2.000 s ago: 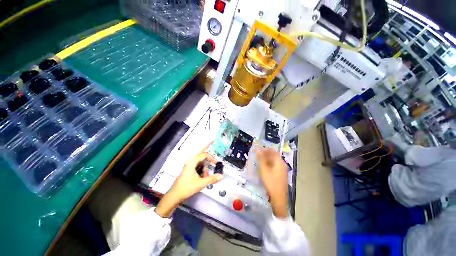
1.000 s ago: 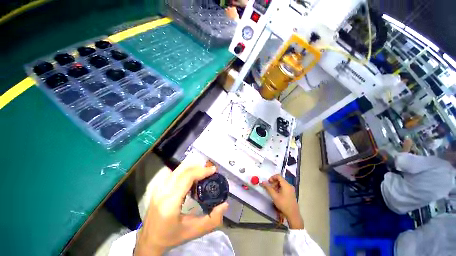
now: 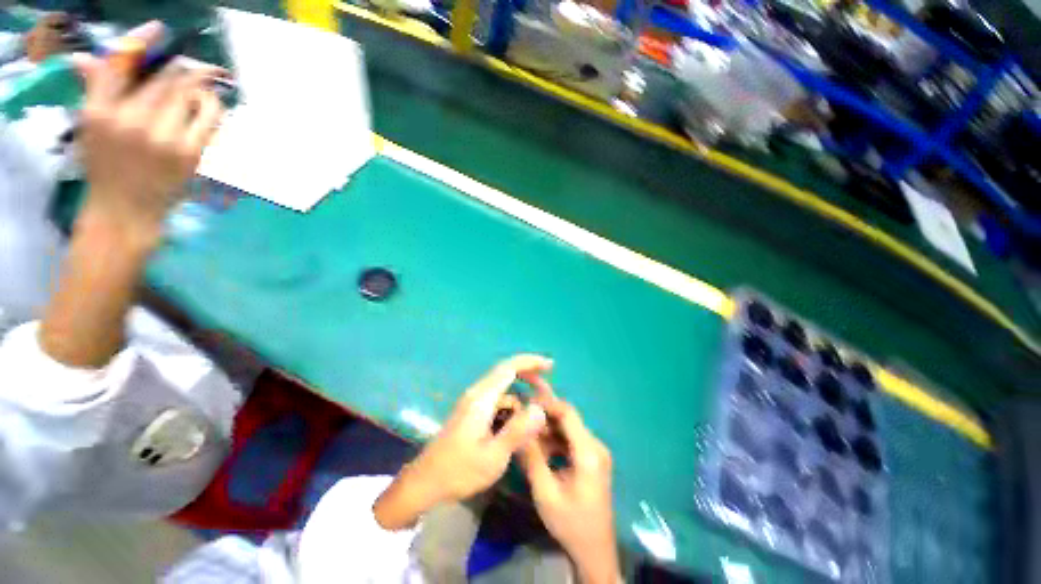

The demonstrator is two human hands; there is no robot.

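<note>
My left hand (image 3: 462,447) and my right hand (image 3: 577,481) meet over the front edge of the green bench. A dark round unit (image 3: 502,418) shows partly between their fingers; most of it is hidden and blurred. Another black round unit (image 3: 377,283) lies alone on the green mat, beyond and to the left of my hands. A clear blister tray (image 3: 788,445) lies to the right, with black units in several of its pockets.
A neighbour's raised hand (image 3: 143,137) holds a dark, thin object at the upper left, beside white sheets (image 3: 297,108). Yellow and white strips (image 3: 571,236) cross the bench. Cluttered shelving with blue bars stands behind. A red seat is below left.
The view has swung left from the press to the bench. My right hand has left the red button area and joined my left hand at the dark unit. The neighbour and the single unit have come into view.
</note>
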